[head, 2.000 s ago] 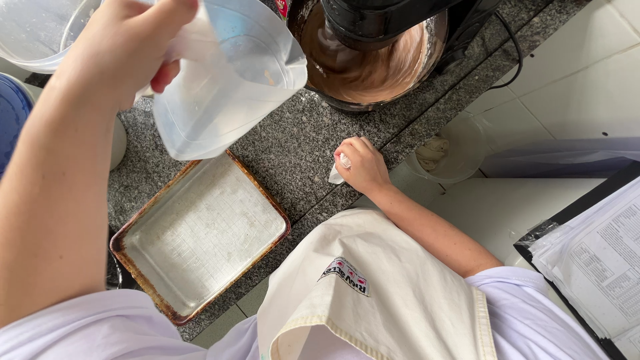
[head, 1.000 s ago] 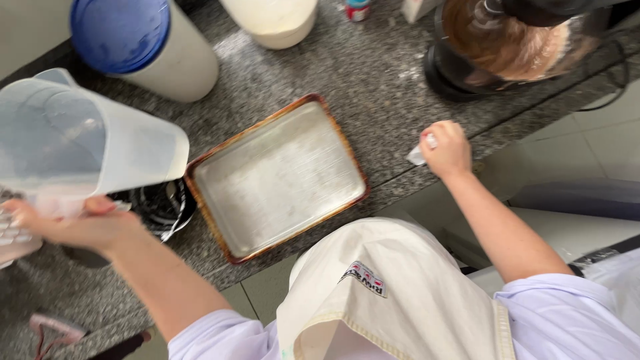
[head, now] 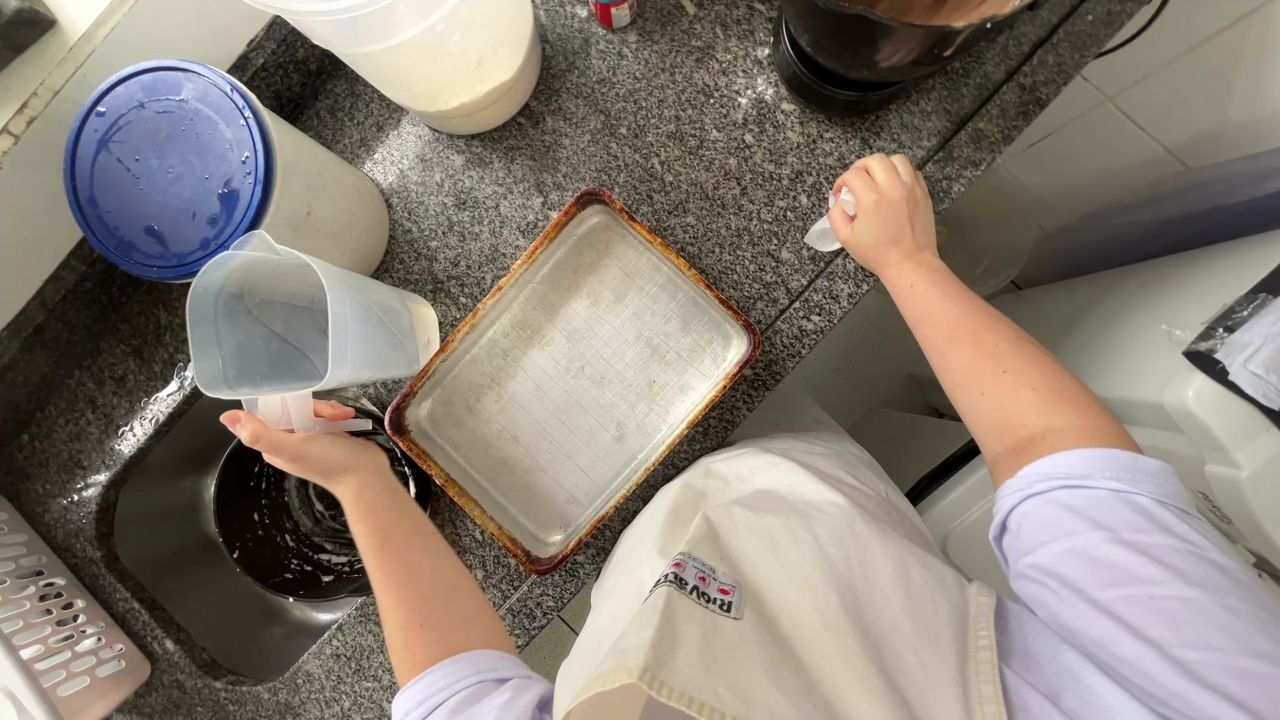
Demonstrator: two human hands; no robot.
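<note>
My left hand (head: 315, 445) grips the handle of a translucent plastic measuring jug (head: 300, 325), tilted above the counter beside the sink. Crumpled white paper or cloth (head: 826, 232) pokes out of my closed right hand (head: 885, 212), which is by the counter's front edge. Between my hands lies a rectangular metal baking pan (head: 580, 370) with a browned rim and a bare inside. At the top right, a black mixer bowl (head: 860, 45) holds a brown mixture, cut off by the frame.
A steel sink (head: 165, 540) holds a dark, smeared bowl (head: 265, 540). Behind the jug stands a tub with a blue lid (head: 165, 170), near a bucket of white contents (head: 460, 75). A perforated plastic basket (head: 60, 620) is at lower left, a red can (head: 613, 12) at the top.
The view has swung left, toward the sink. My left hand has carried the jug from beside the mixer, across the pan, to the sink side. My right hand still holds the white piece.
</note>
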